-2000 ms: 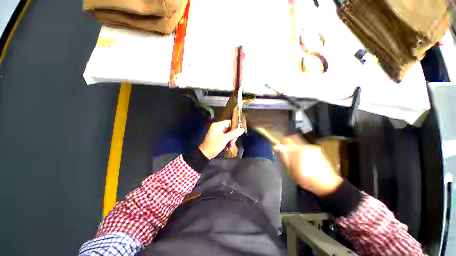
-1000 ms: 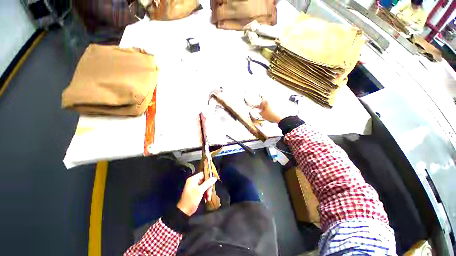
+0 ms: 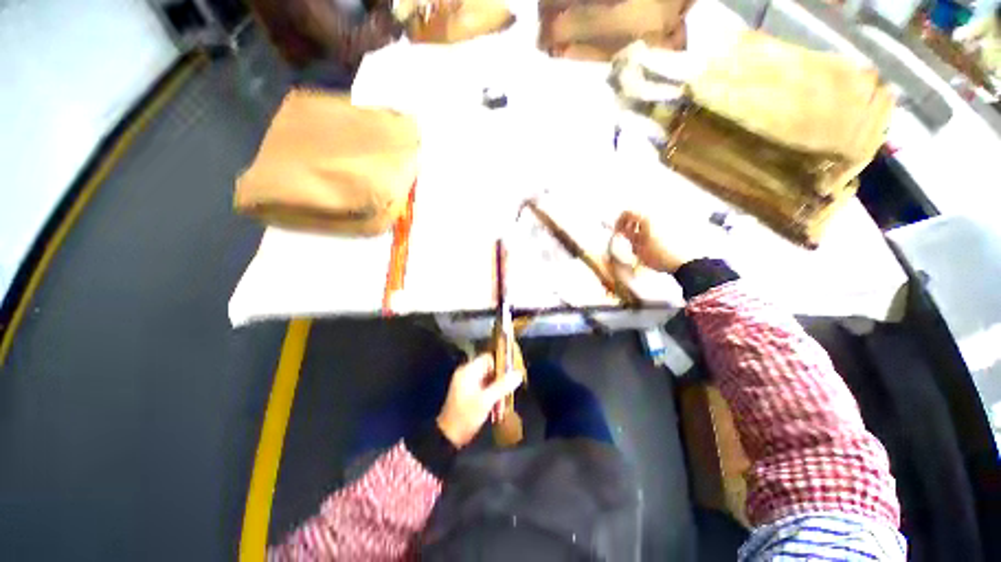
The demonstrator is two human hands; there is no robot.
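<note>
My left hand (image 3: 476, 397) grips a folded brown panel (image 3: 507, 428) over my lap, at the outer end of the narrow bar (image 3: 502, 288) that juts from the table edge. My right hand (image 3: 645, 242) is over the round parts dishes (image 3: 622, 261) on the table's right part, its fingers bent together. The image is blurred, and I cannot tell if it holds a small part. The claw hammer (image 3: 573, 246) lies on the table between the bar and my right hand, head away from me.
A brown stack (image 3: 329, 165) sits left, beside a red tape strip (image 3: 401, 250). A layered brown stack (image 3: 774, 132) stands right. A small black item (image 3: 495, 98) lies far mid-table. More brown pieces (image 3: 615, 24) are at the back. A cardboard box (image 3: 719, 450) is below the table.
Two seconds ago my right hand was blurred over the lap beside the panel; it has since reached the dishes. The view has tilted up and shifted. My left hand still holds the panel at the bar.
</note>
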